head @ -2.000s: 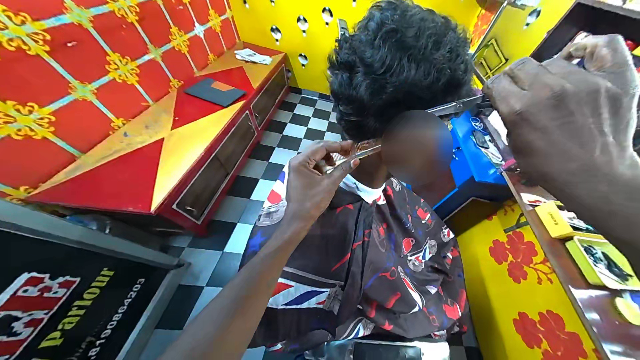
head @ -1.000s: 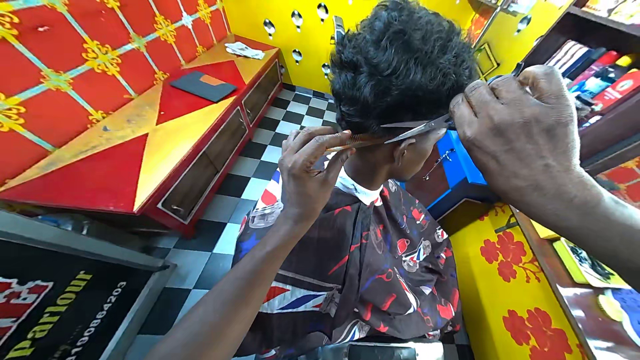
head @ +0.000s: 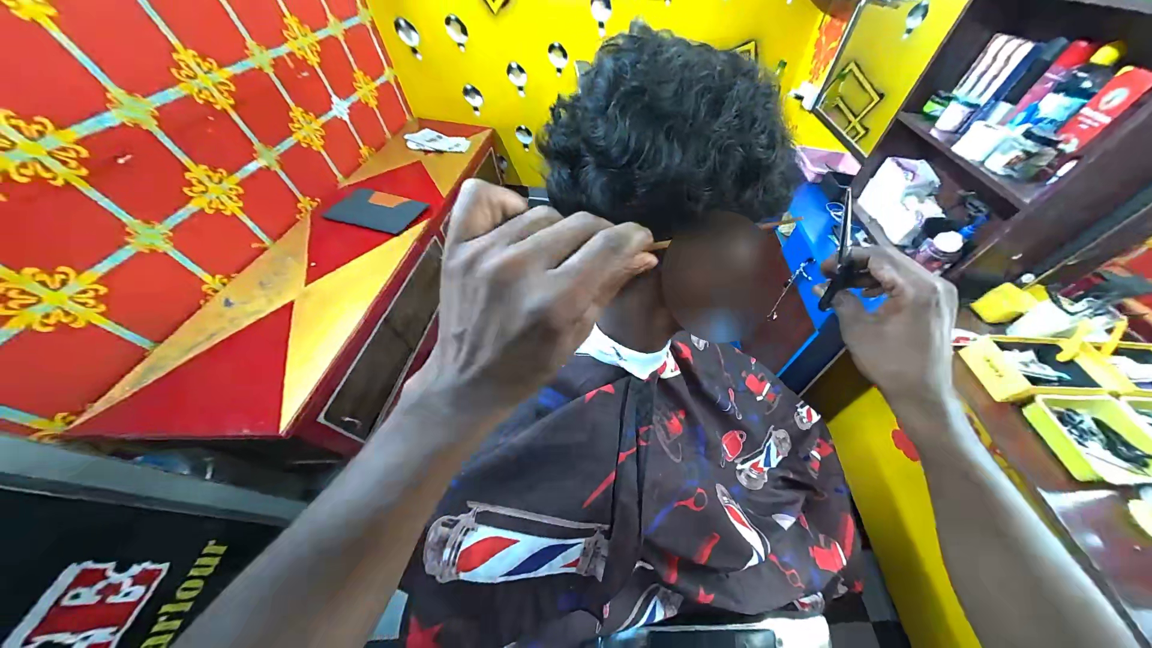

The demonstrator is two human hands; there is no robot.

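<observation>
A person with dark curly hair (head: pixel 670 126) sits in front of me, wearing a dark barber cape (head: pixel 630 477) printed with poles and scissors, and a white strip (head: pixel 625 353) at the neck. My left hand (head: pixel 544 279) is beside the back of the head and pinches a thin brown comb (head: pixel 662 245), mostly hidden behind my fingers and the blurred side of the head. My right hand (head: pixel 900 310) is to the right of the head, apart from it, and holds scissors (head: pixel 844 238) with the blades pointing up.
On the left, a red and yellow counter (head: pixel 216 360) bears a dark folder (head: pixel 376 211) and a white cloth (head: pixel 437 141). A blue case (head: pixel 814 225) stands beyond my right hand. Shelves (head: pixel 972 153) with bottles and yellow trays (head: pixel 1093 436) of tools line the right side.
The scissors were against the hair near the ear one second ago; my right hand has drawn them away to the right, blades now upright. My left hand has turned, its back now facing me.
</observation>
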